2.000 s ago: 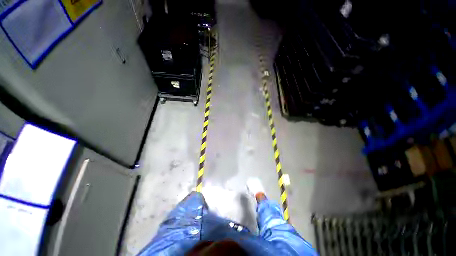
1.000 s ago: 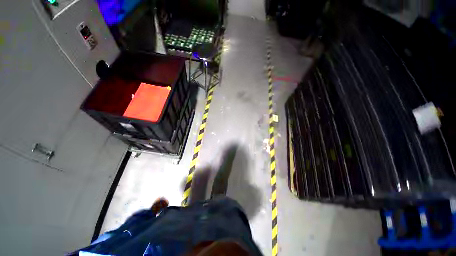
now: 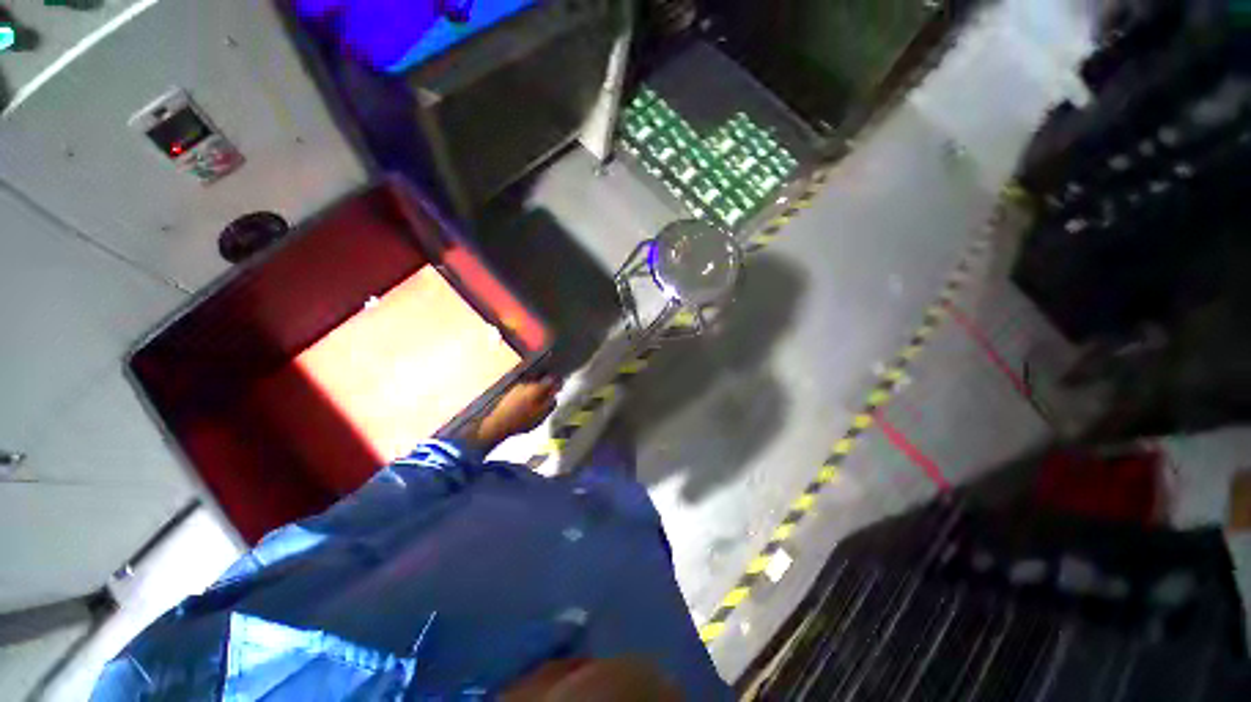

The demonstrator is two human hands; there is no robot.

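A deep black bin point(image 3: 227, 398) with a dark red-looking inside stands at the left. A bright orange-white patch or sheet point(image 3: 412, 359) shows inside it. My left hand point(image 3: 519, 412), bare, at the end of a blue sleeve, is small and blurred beside the bin's right corner. Whether it touches the rim or holds anything cannot be told. My right hand is not visible. A blurred brown shape at the bottom edge cannot be made out.
A round stool point(image 3: 696, 263) stands ahead on the grey floor. Behind it is a black tray of green boards point(image 3: 713, 151). A grey cabinet with a small control panel point(image 3: 189, 137) is at left. Yellow-black tape point(image 3: 823, 473) marks the aisle; black racks point(image 3: 906, 603) stand right.
The view has turned left and moved closer to the bin, stool and board tray. My left hand now shows beside the bin. The racks have shifted toward the lower right.
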